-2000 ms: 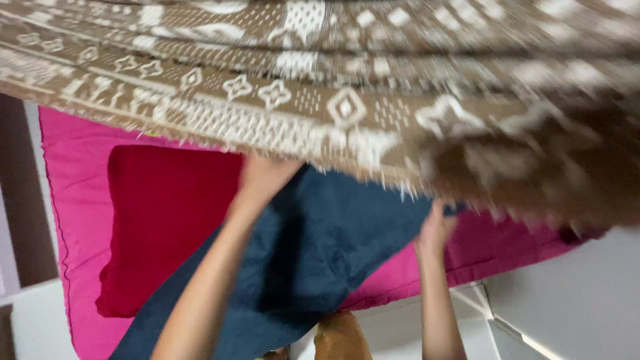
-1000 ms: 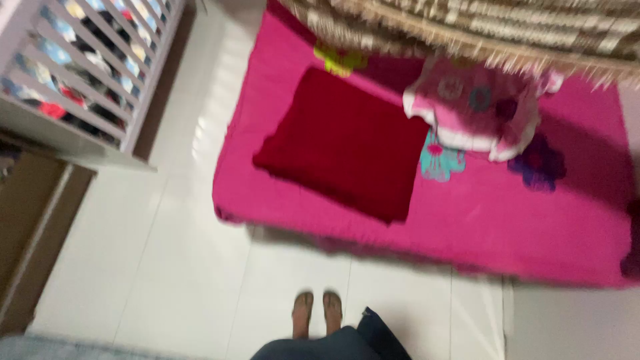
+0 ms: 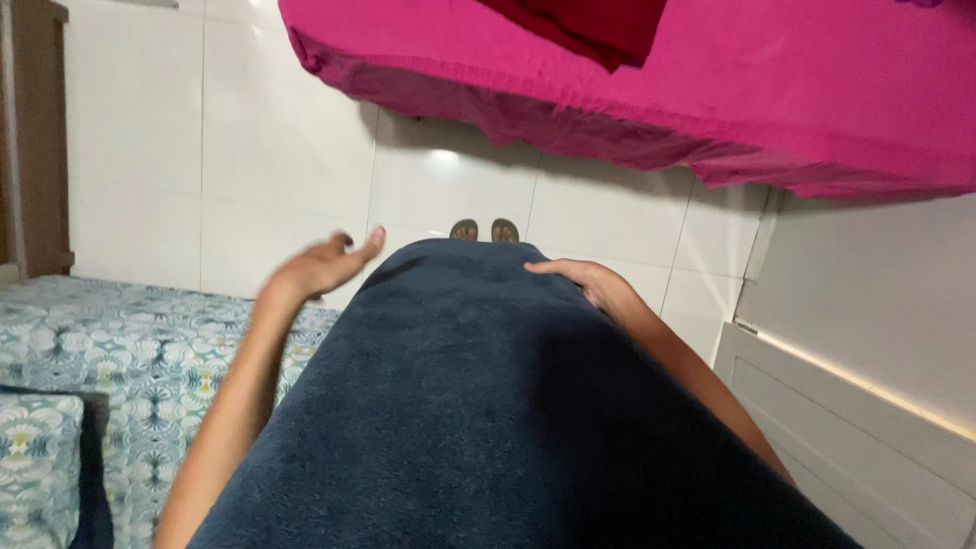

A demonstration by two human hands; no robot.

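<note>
A dark blue plush blanket (image 3: 450, 366) hangs down in front of my body, from the lower edge of the view towards my feet. My left hand (image 3: 324, 263) is off its left side, slightly blurred, with the fingers apart and nothing in them. At the blanket's right edge my right hand (image 3: 591, 284) rests with its thumb on the front of the fabric and its other fingers mostly hidden behind. A folded dark red cloth (image 3: 595, 30) lies on the pink bed sheet (image 3: 762, 91), partly cut off by the top edge.
Sandalled feet (image 3: 485, 230) stand on the white tiled floor (image 3: 282, 137). A bed with a blue-green patterned cover (image 3: 152, 343) and a matching pillow (image 3: 38, 465) is at the lower left. Brown wooden furniture (image 3: 38, 137) stands at far left, a pale door (image 3: 854, 427) at lower right.
The view has moved back from the pink bed. The brown patterned cloth overhead is out of view. Both hands, out of view one second ago, now show, with the blue blanket between them.
</note>
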